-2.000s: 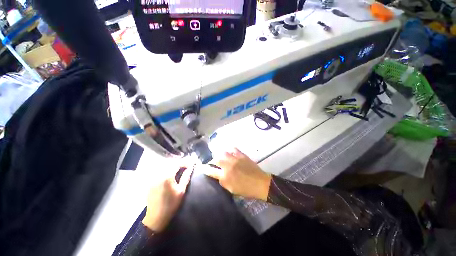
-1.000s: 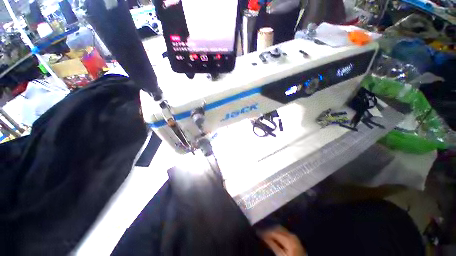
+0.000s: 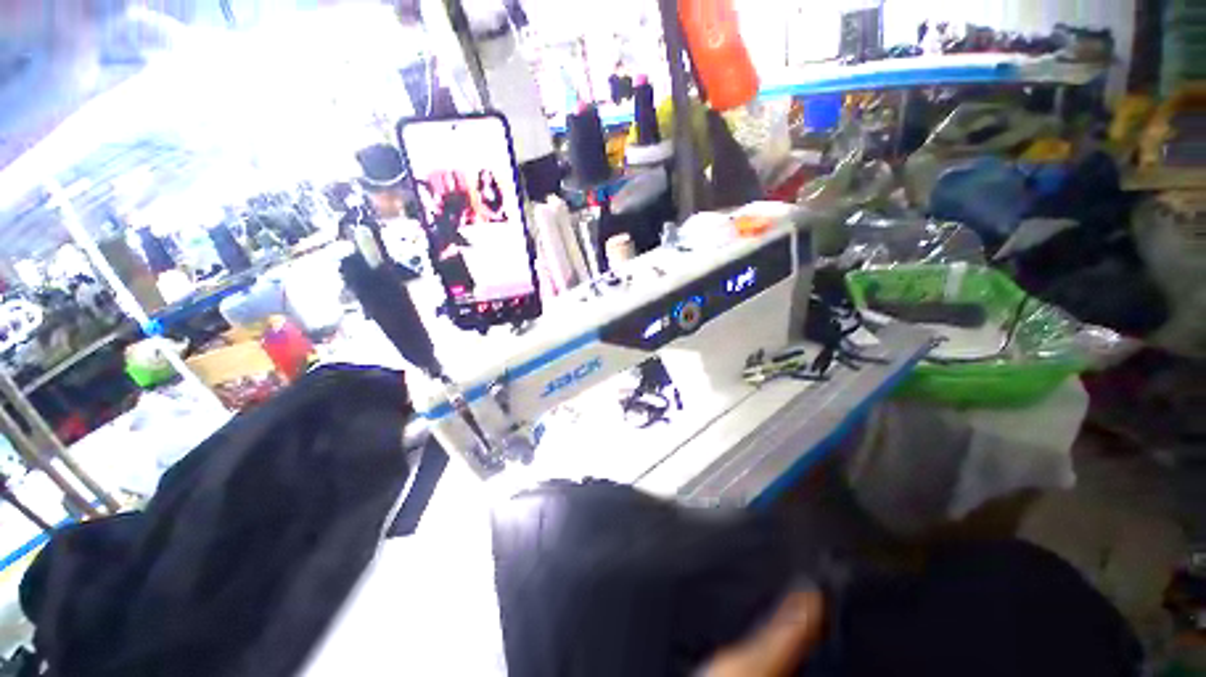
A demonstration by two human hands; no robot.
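Note:
A black garment piece (image 3: pixel 622 575) hangs from the front of the machine table toward my lap, its top edge just in front of the needle area. The white JACK sewing machine (image 3: pixel 582 377) stands behind it, its needle end (image 3: pixel 492 450) bright and blurred. My right hand (image 3: pixel 774 641) is blurred and cut off by the bottom edge, at the right side of the garment piece; its fingertips are hidden, so its grip cannot be told. My left hand is not in view. A large black garment pile (image 3: pixel 251 516) lies left of the machine.
An upright phone (image 3: pixel 472 218) stands above the machine head. Scissors (image 3: pixel 648 394) and small tools (image 3: pixel 783 366) lie behind the machine bed (image 3: pixel 780 430). A green basket (image 3: pixel 992 377) with clear bags is at the right. Thread cones (image 3: pixel 586 146) stand behind the machine.
The view has risen and pulled back, showing more of the workshop. Both hands were at the needle; the left has left the picture and the right has moved down. The garment piece has come away from the needle.

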